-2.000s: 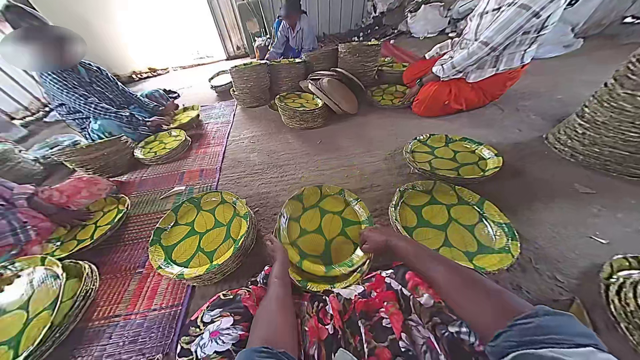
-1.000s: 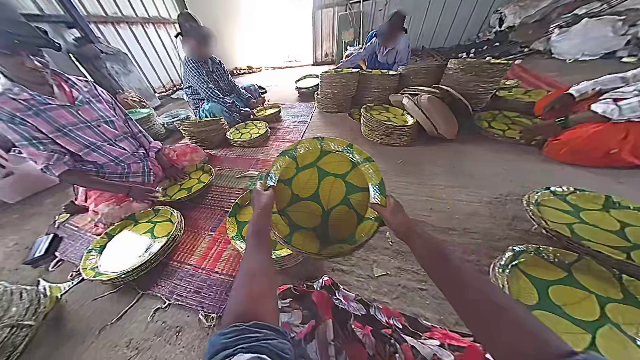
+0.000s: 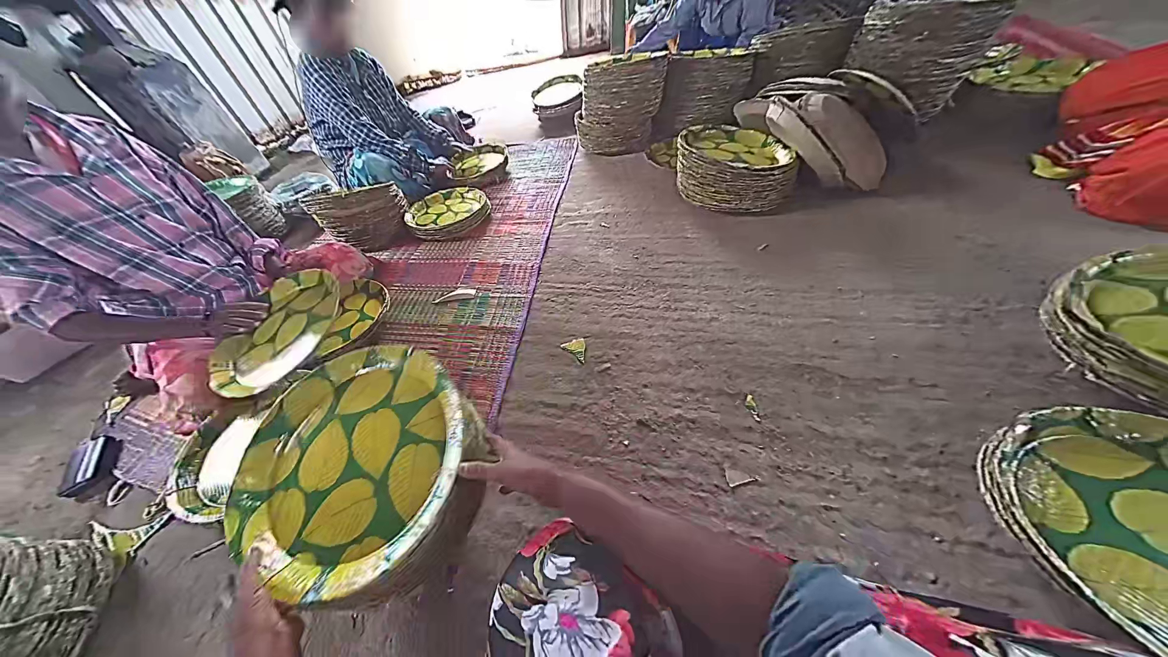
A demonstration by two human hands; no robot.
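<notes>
A thick stack of round leaf-patterned plates (image 3: 347, 465), yellow leaves on green, is tilted at the lower left, between my two hands. My left hand (image 3: 265, 602) grips its lower left rim. Against the stack's right side, my right hand (image 3: 511, 470) has its fingers on the edge. The plates' rough fibre-like edges show along the right side of the stack. Just behind it, a person's hand (image 3: 239, 319) touches a similar plate (image 3: 290, 328) held tilted above another. A floral cloth (image 3: 575, 602) lies over my lap.
Further plate stacks stand at the right (image 3: 1086, 493) and behind it (image 3: 1122, 319). A woven mat (image 3: 456, 310) runs along the left, where two people sit. Tall stacks (image 3: 620, 100) and pale discs (image 3: 826, 137) are at the back. A dark object (image 3: 89, 465) lies at far left.
My hands have moved to the left and now hold a thick stack, where one second ago they held up a plate. The view has turned left. The neighbouring person now has a plate raised.
</notes>
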